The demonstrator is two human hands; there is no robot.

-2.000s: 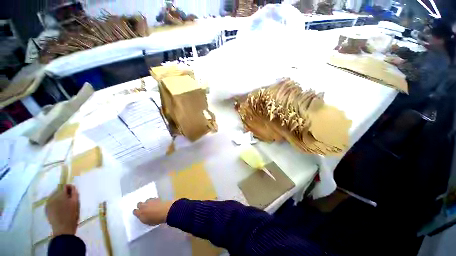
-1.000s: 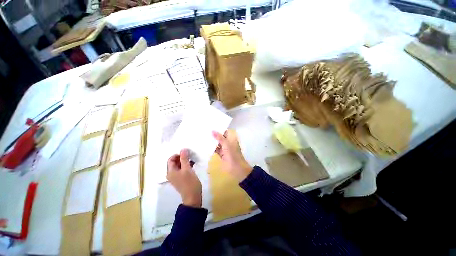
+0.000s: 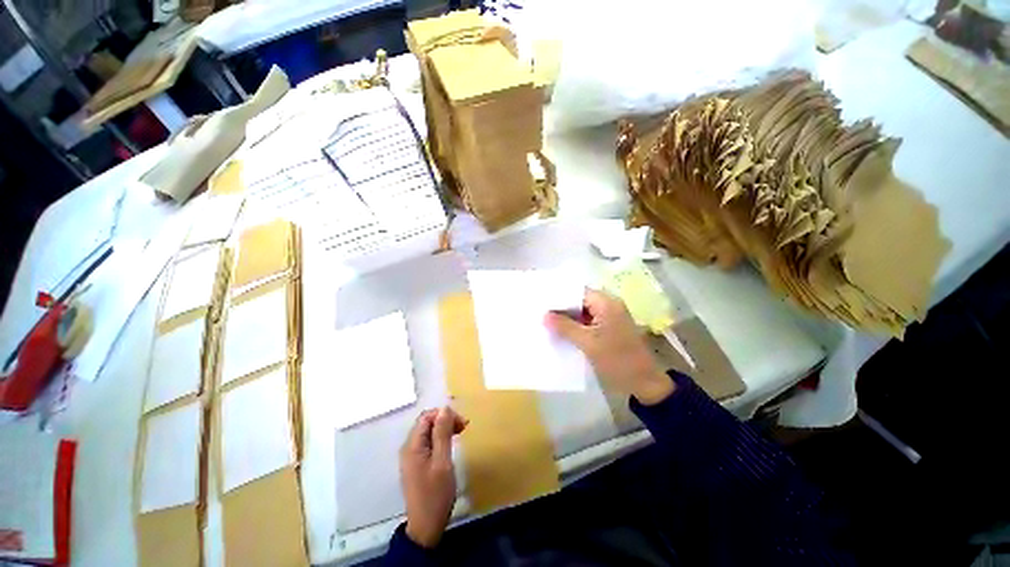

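Note:
My right hand (image 3: 607,334) holds a white pad (image 3: 521,332) by its right edge, over the kraft cover (image 3: 504,443) on the grey mat (image 3: 377,471). The pad hides part of the cover and reaches past it to the right; whether they touch is unclear. My left hand (image 3: 434,456) is beside the cover's left edge, fingers curled, with nothing visible in it. Another white pad (image 3: 374,369) lies on the mat to the left. The pale yellow glue bottle (image 3: 642,297) lies on scrap cardboard (image 3: 709,360), its nozzle pointing towards the lower right.
Covered pads (image 3: 257,332) lie overlapping in two columns at left. White stacks (image 3: 382,166) and a tall kraft-wrapped stack (image 3: 487,144) stand behind. A brown paper bundle (image 3: 775,199) is at right. A red tape dispenser (image 3: 39,360) is far left. White crumpled paper (image 3: 620,240) is above the bottle.
The right hand has moved right with a white pad, over the cover. The left hand has let go and lowered. Another pad now shows flat on the mat at left.

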